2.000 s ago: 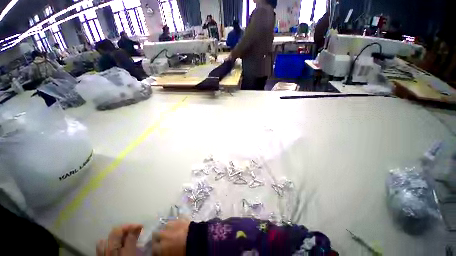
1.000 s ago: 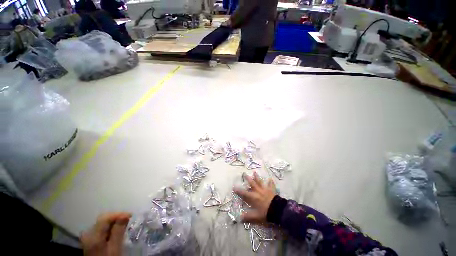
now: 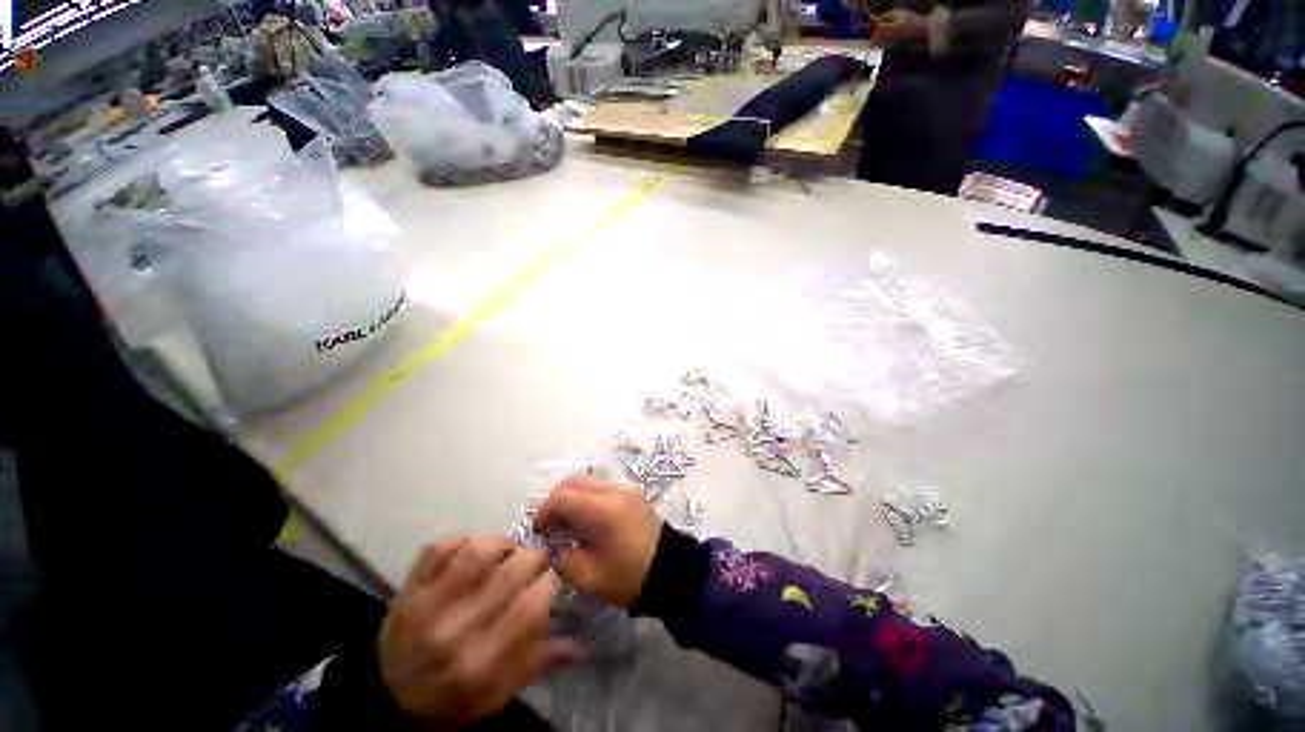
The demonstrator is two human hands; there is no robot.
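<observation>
Several silver triangular metal buckles [image 3: 773, 441] lie scattered on the off-white table in front of me, some with clear film around them. A clear plastic bag [image 3: 584, 618] with shiny contents is below and between my hands, partly hidden by them. My left hand [image 3: 470, 629] is curled at the bag's left side. My right hand [image 3: 604, 541] has its fingers curled inward at the bag's top, close to my left fingers. Small shiny bits show between the fingers, but the exact grip is hidden. One buckle [image 3: 912, 518] lies apart at the right.
A white printed plastic bag [image 3: 294, 293] stands at the left, with another clear bag [image 3: 472, 129] beyond it. A flat heap of clear film [image 3: 916, 343] lies behind the buckles. A bag of wrapped pieces [image 3: 1271, 629] is cut off at the right edge. A person [image 3: 937, 100] stands beyond the table.
My right hand has moved from the spread buckles back to the bag beside my left hand, and its fingers have curled. The view has turned right, so the table things appear shifted.
</observation>
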